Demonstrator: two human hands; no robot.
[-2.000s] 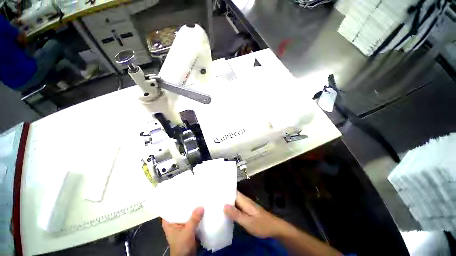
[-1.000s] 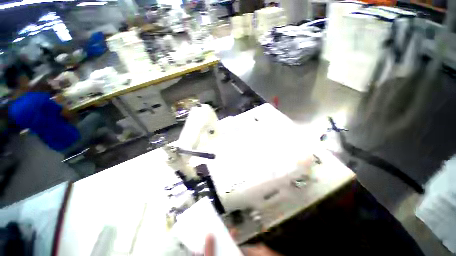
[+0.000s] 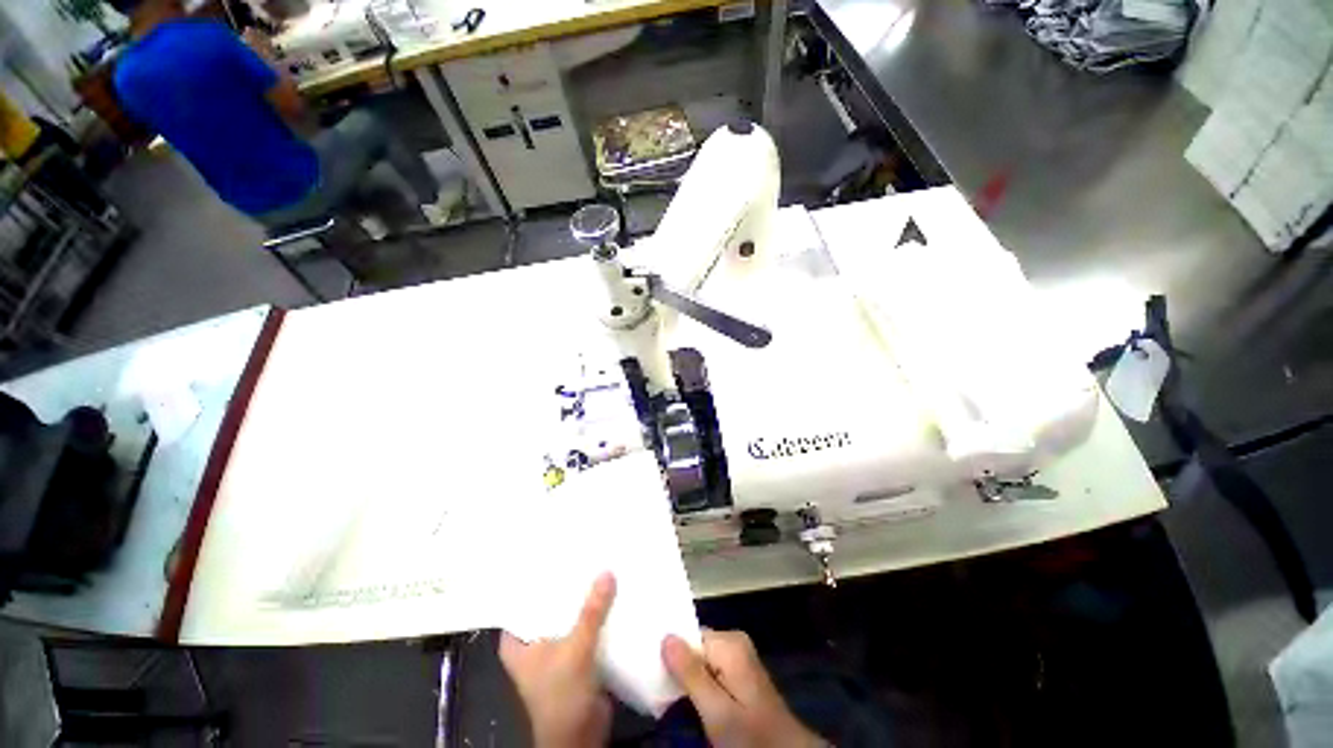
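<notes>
A white fabric piece (image 3: 621,563) lies over the front edge of the cream table, its far end at the metal sewing head (image 3: 676,446). My left hand (image 3: 563,665) holds its near left part, thumb on top. My right hand (image 3: 724,687) pinches its near right edge. The white sewing machine body (image 3: 819,446) with dark lettering stands beyond and right of my hands. A round knob (image 3: 595,224) tops its post, and a grey lever (image 3: 709,314) angles right from it. A brass-yellow fitting (image 3: 554,475) sits left of the head. The fabric's far end under the head cannot be made out.
A printed ruler (image 3: 358,592) runs along the table's front left. A dark machine (image 3: 66,490) stands on a pale table at far left. A person in blue (image 3: 219,117) sits behind left. A black strap with a white tag (image 3: 1137,383) is right. White stacks stand far right.
The view swung up, then back down and left, so the machine sits further right. Both hands still hold white fabric, now one broad piece rather than fanned pieces.
</notes>
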